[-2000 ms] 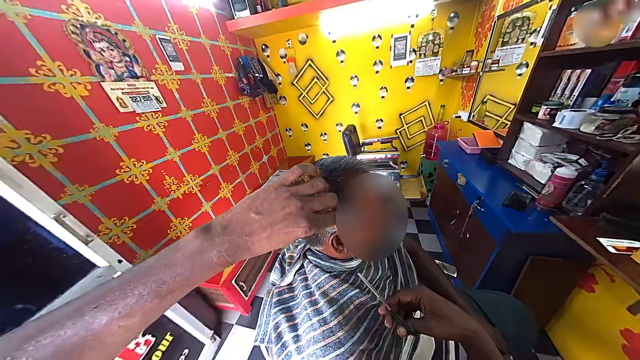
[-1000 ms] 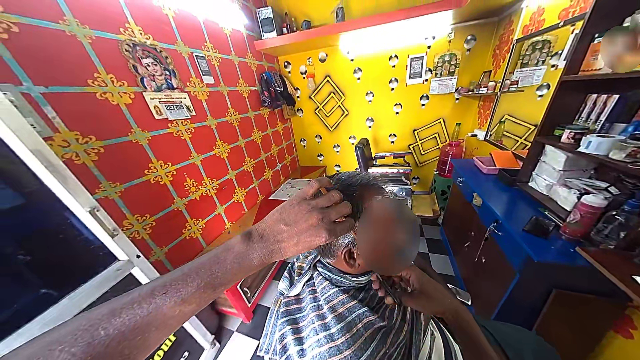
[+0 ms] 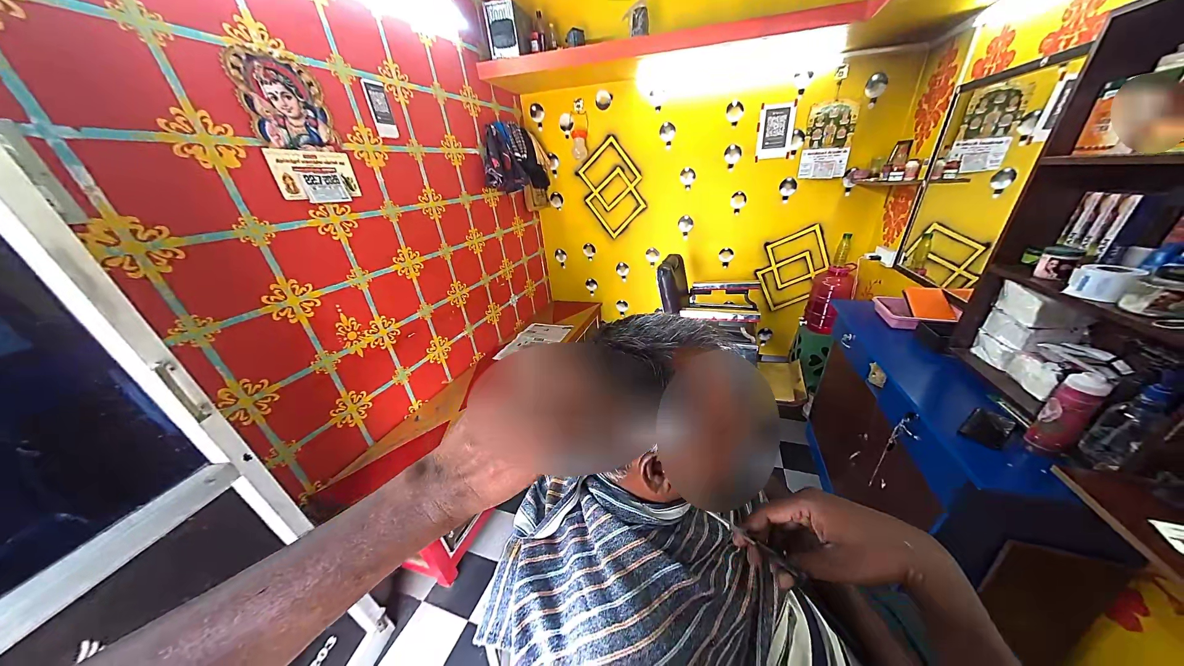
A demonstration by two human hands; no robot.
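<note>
A seated person [image 3: 638, 338] with short dark and grey hair is wrapped in a striped cloth [image 3: 610, 573]. My left hand [image 3: 527, 416] reaches to the side of the person's head; blur covers its fingers, so its grip is hidden. Below the jaw, over the upper front of the cloth, is my right hand [image 3: 814, 541]. Its bent fingers are closed on a slim dark-handled tool [image 3: 772, 555], seemingly scissors. The tool's thin end points up and left towards the chin, and its blades are hard to make out.
A blue counter [image 3: 962, 416] with trays, a wallet-like item and bottles stands at the right, beside dark shelves [image 3: 1064, 162] of supplies. Another chair [image 3: 675, 282] is behind the person. A red bench [image 3: 444, 555] runs along the left wall, near a metal-framed door [image 3: 213, 444].
The right hand went up close to the jaw a second ago and is now a little lower and away from it. The left hand stays at the head. The view has shifted somewhat.
</note>
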